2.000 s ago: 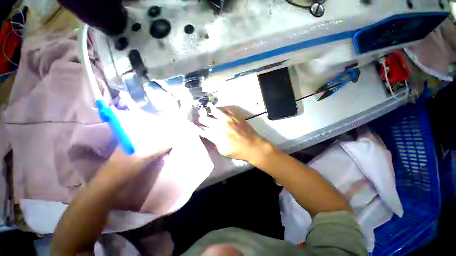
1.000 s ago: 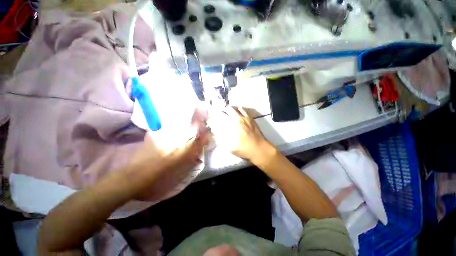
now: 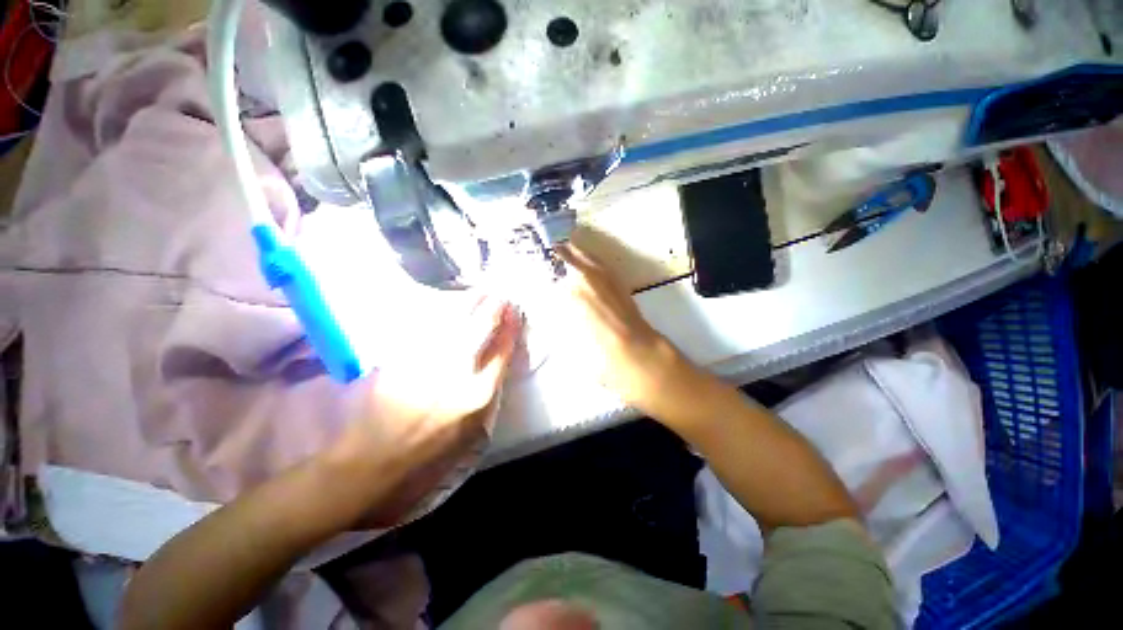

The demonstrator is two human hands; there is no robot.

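A dusty-pink garment piece (image 3: pixel 160 271) with a white edge spreads left of the needle and hangs over the table's front edge. My left hand (image 3: pixel 437 388) rests on the cloth below and left of the presser foot (image 3: pixel 548 234), thumb and fingers close together at the cloth. My right hand (image 3: pixel 603 320) lies just right of the foot, its fingertips beside it. Lamp glare washes out the cloth between my hands, so the needle and exact grip are hidden. The sewing machine head (image 3: pixel 739 62) stands above. A blue tube handle (image 3: pixel 308 308) hangs over the cloth.
A black phone (image 3: pixel 728 233) lies right of my right hand, with blue-handled snips (image 3: pixel 882 209) beyond it. A red item (image 3: pixel 1015 197) with white cord sits at the table's right end. A pink and white bundle (image 3: pixel 862 455) lies by the blue basket (image 3: pixel 1022 394) below the table edge.
Since two seconds ago, my left hand has moved right and up, closer to the foot. My right hand stays beside the foot. The camera view has also shifted between frames.
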